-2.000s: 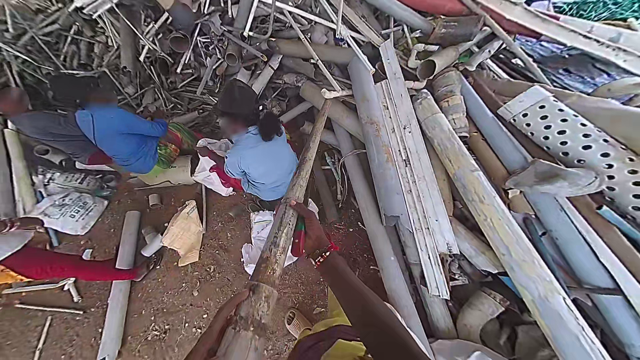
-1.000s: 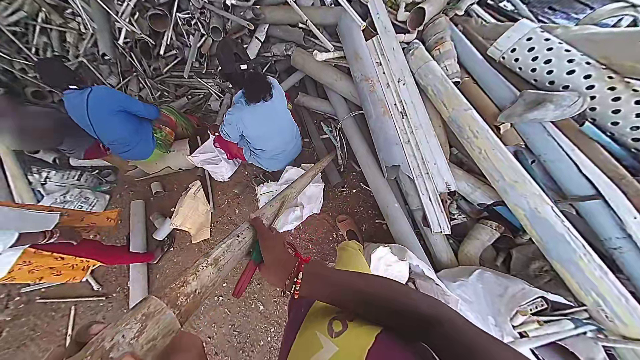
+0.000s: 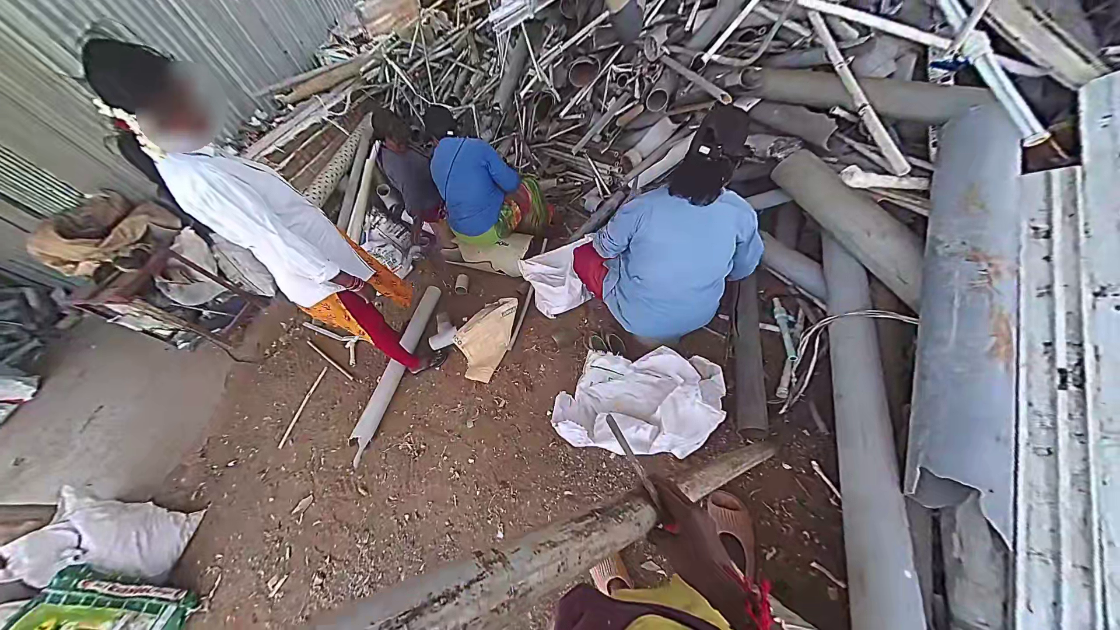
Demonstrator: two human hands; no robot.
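Observation:
A long, stained grey plastic pipe [image 3: 542,547] lies slantwise across the lower middle, from the bottom edge up to the right. Near its narrower end is my right hand [image 3: 687,529], with a thin dark tool [image 3: 632,451], perhaps a blade, sticking up from its fingers; the hand rests at the pipe. A red bracelet is on the wrist. My left hand is out of view. Just beyond the pipe's end lies a white sack [image 3: 647,402] on the bare soil.
A person in light blue [image 3: 682,262] crouches beyond the sack, before a heap of scrap pipes [image 3: 612,96]. Another in dark blue [image 3: 472,185] sits farther off. At left a person in white [image 3: 254,223] stands by a grey pipe [image 3: 398,363]. Large pipes [image 3: 862,420] line the right.
The view has swung left, bringing in a standing person. The pipe, upright in view two seconds ago, now lies flatter across it. My left hand has gone out of view.

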